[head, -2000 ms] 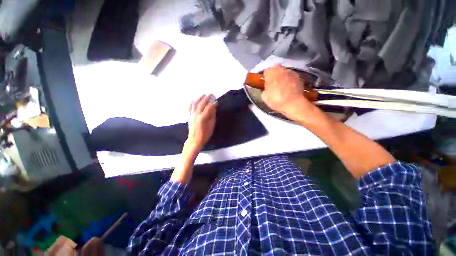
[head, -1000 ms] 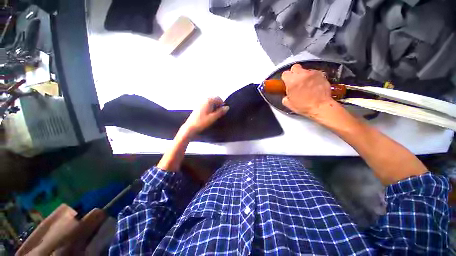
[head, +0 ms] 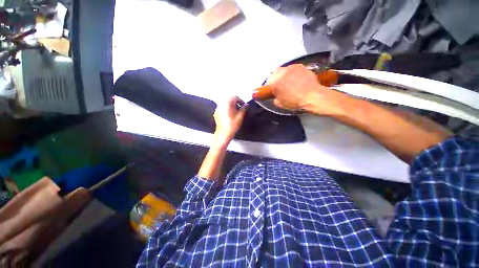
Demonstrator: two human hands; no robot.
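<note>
The dark garment piece [head: 273,125] lies along the front edge of the white pressing table [head: 163,44]. My right hand [head: 294,89] is closed around the orange-brown handle of the steam iron [head: 281,108]. The iron's tip points left and its front part is over the upper edge of the piece's right part. My left hand [head: 229,116] is on the piece just left of the iron tip, with thumb and fingertips together at its upper edge. Whether cloth is pinched between them is hard to tell.
White hoses [head: 399,94] trail right from the iron. Grey cut pieces [head: 378,26] are heaped at the back right. A tan block [head: 221,17] lies beyond the work. A grey vented machine [head: 50,86] stands at left. Brown-pink cloth [head: 31,214] and a yellow package [head: 152,212] are at lower left.
The view has shifted. My right hand has moved the iron left onto the upper edge of the dark piece. My left hand stays on the piece, now close to the iron's tip.
</note>
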